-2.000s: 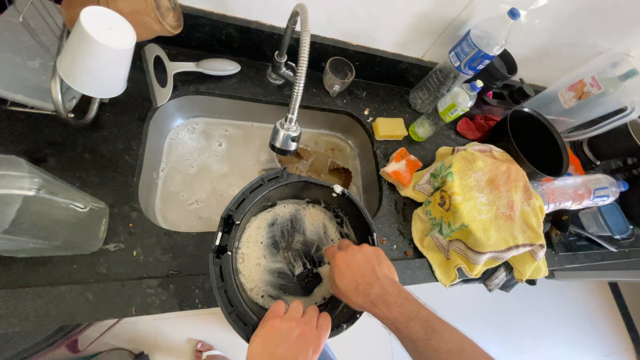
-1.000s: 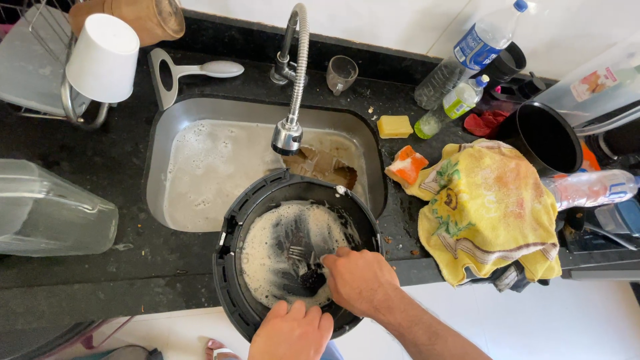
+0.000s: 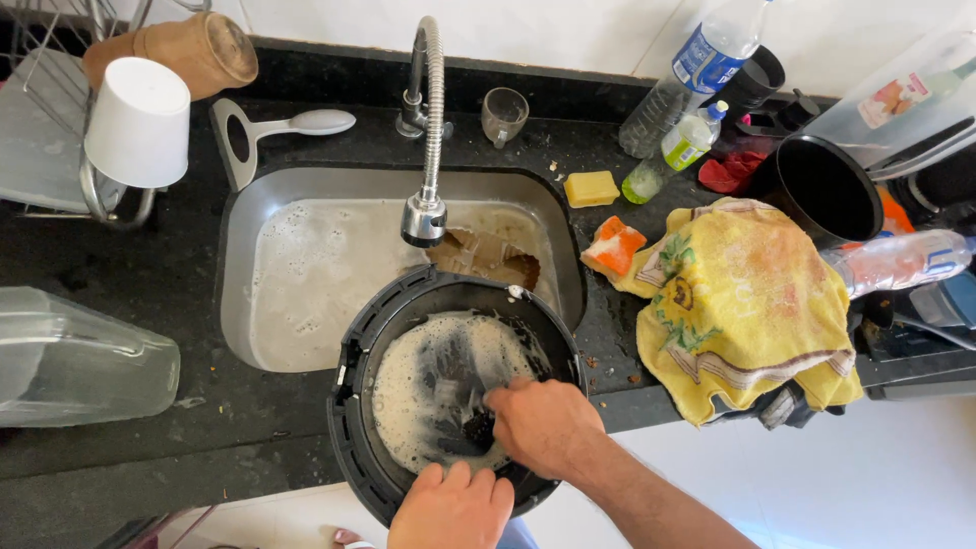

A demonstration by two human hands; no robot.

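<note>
A round black air fryer basket [image 3: 358, 427], foamy inside, is tilted over the front edge of the sink. My left hand [image 3: 454, 507] grips its near rim. Inside the basket, my right hand [image 3: 545, 427] is closed around a small utensil, blurred by motion; its far end, which looks like a fork's head [image 3: 451, 393], lies in the foam. Beyond the basket, the steel sink [image 3: 242, 305] holds cloudy, soapy water and a soaked brown piece, perhaps cardboard [image 3: 488, 255]. The spray faucet [image 3: 424, 217] hangs above it.
Right of the sink are a yellow soap bar [image 3: 592, 188], an orange sponge [image 3: 614, 248], a yellow towel [image 3: 751, 297], a plastic bottle [image 3: 686, 76], a detergent bottle [image 3: 679, 149] and a black pot [image 3: 820, 191]. A glass cup [image 3: 505, 114] stands behind; a clear pitcher [image 3: 84, 366] lies left.
My right hand has moved slightly within the basket with the utensil, and the foam pattern has shifted. My left hand stays at the near rim.
</note>
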